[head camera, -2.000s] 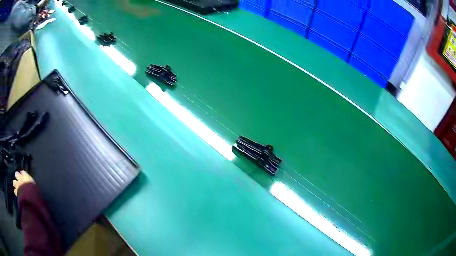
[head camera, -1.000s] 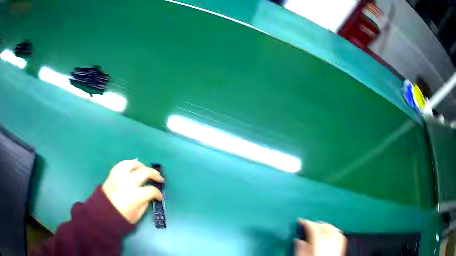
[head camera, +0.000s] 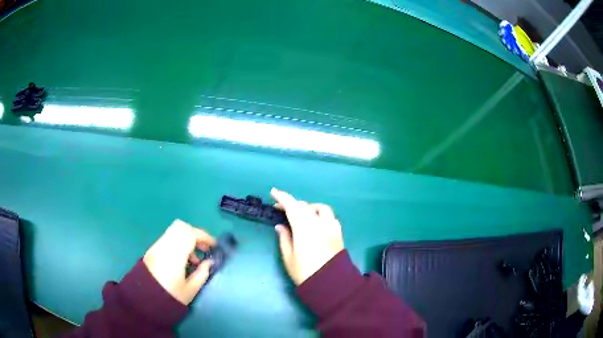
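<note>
My left hand (head camera: 180, 259) holds a blurred black plastic part (head camera: 221, 253) between thumb and fingers, low over the worktop. My right hand (head camera: 308, 236) holds the right end of a long black plastic part (head camera: 254, 209) with a ribbed face and a small bump on its upper side. Its left end points away from my fingers, towards the left. The two parts are apart. The palms and the gripped ends are hidden by my fingers.
The teal-green worktop (head camera: 119, 178) lies before the green conveyor belt (head camera: 284, 66). A bundle of black parts (head camera: 30, 100) is on the belt at far left. The right-hand tray (head camera: 430, 270) holds parts heaped at its right. The left-hand tray (head camera: 9, 270) is cut off. A blue and yellow round item (head camera: 517, 41) is far right.
The view has turned right. My right hand has come from the right-hand tray to the middle with a long part. My left hand still holds a part, now tilted differently. The bundles have shifted left in view.
</note>
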